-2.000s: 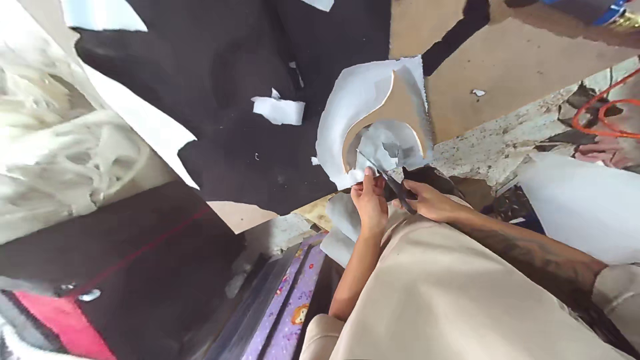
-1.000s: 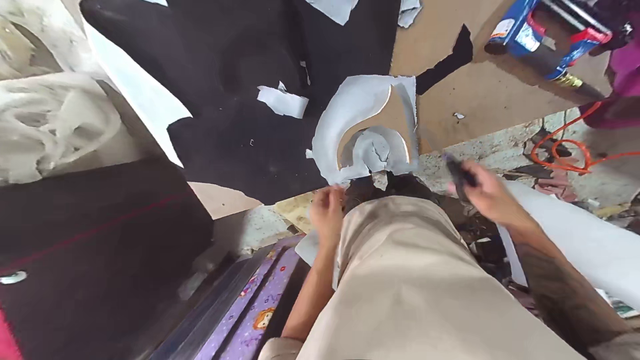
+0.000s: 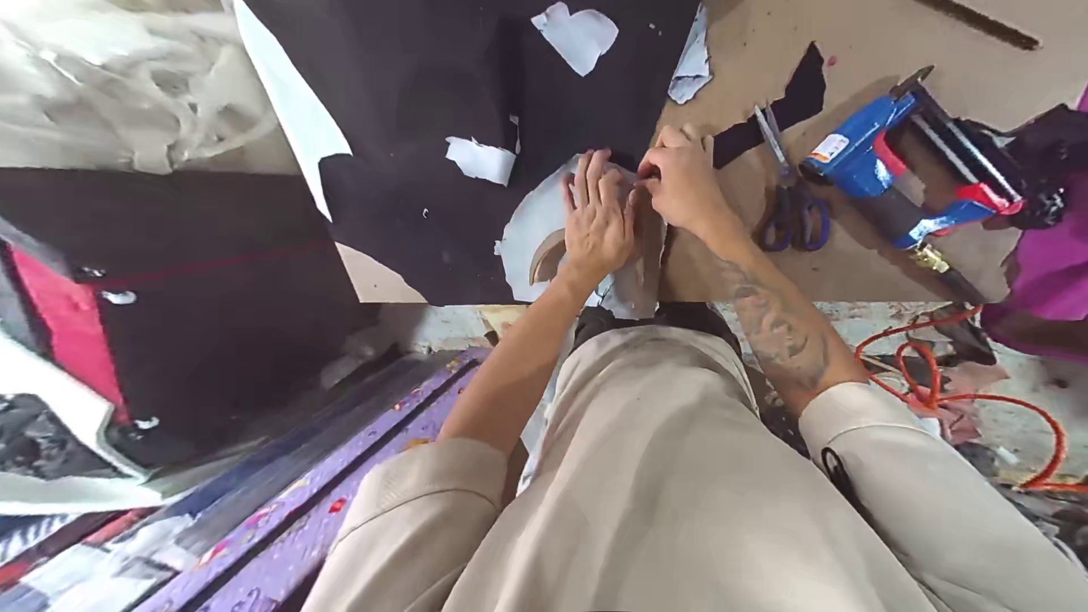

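Note:
My left hand point(image 3: 597, 223) lies with spread fingers on a light grey sheet piece point(image 3: 531, 223), partly over a curved brown cardboard piece point(image 3: 548, 255). My right hand point(image 3: 682, 183) pinches the upper right edge of that sheet between thumb and fingers. Both hands nearly meet at this edge. Dark-handled scissors point(image 3: 790, 195) lie on the brown board to the right of my right hand, their blades pointing up. A black fabric strip point(image 3: 803, 98) lies beside them. The cardboard piece is mostly hidden under my left hand and forearm.
A blue staple gun point(image 3: 875, 161) with a brass hose fitting lies at the right of the brown board point(image 3: 850, 272). Black fabric point(image 3: 408, 93) with grey scraps point(image 3: 483, 160) covers the left side. An orange hose point(image 3: 1020, 399) coils below right, near purple fabric point(image 3: 1054, 263).
The scissors, in my right hand earlier, now lie on the board. My right hand has gone to the sheet's upper edge, and my left hand has moved onto the sheet. The view has shifted.

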